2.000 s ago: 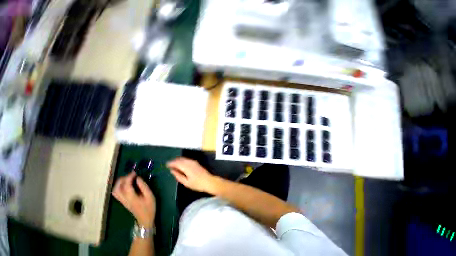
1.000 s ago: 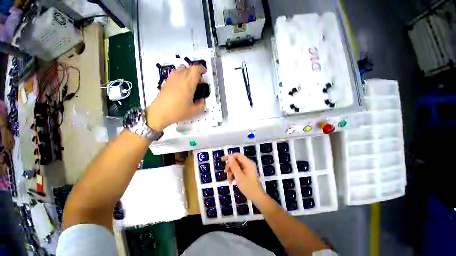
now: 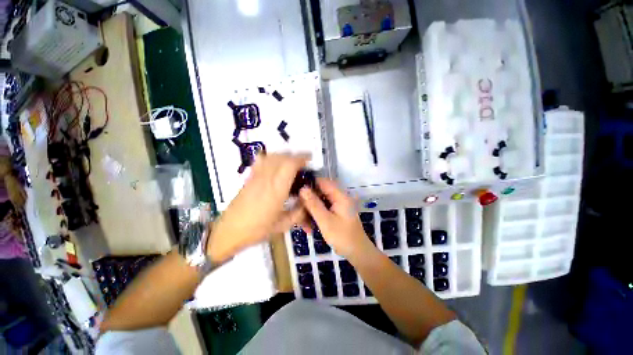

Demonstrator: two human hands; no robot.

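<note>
My left hand (image 3: 267, 191), with a wristwatch, is blurred and meets my right hand (image 3: 334, 216) over the front edge of the machine. Both hands' fingers hold a dark glossy housing (image 3: 302, 182) between them, partly hidden; I cannot tell if there is more than one. On the white fixture plate (image 3: 300, 91), one housing (image 3: 246, 116) sits between black clamps, and another (image 3: 252, 151) sits below it, partly covered by my left hand. Two positions on the plate's right side show only clamps. The blister tray (image 3: 474, 249) with rows of housings lies below my right hand and forearm.
A hex key and tweezers (image 3: 370, 128) lie on the machine bed. A second fixture (image 3: 472, 90) is at right, above a red button (image 3: 488, 198). An empty blister tray (image 3: 531, 239) lies far right. White foam (image 3: 236, 281) and plastic bags (image 3: 175, 186) are at left.
My left hand has come off the fixture's right side, down to my right hand, with a dark part. My right hand has risen from the tray. The view has shifted slightly.
</note>
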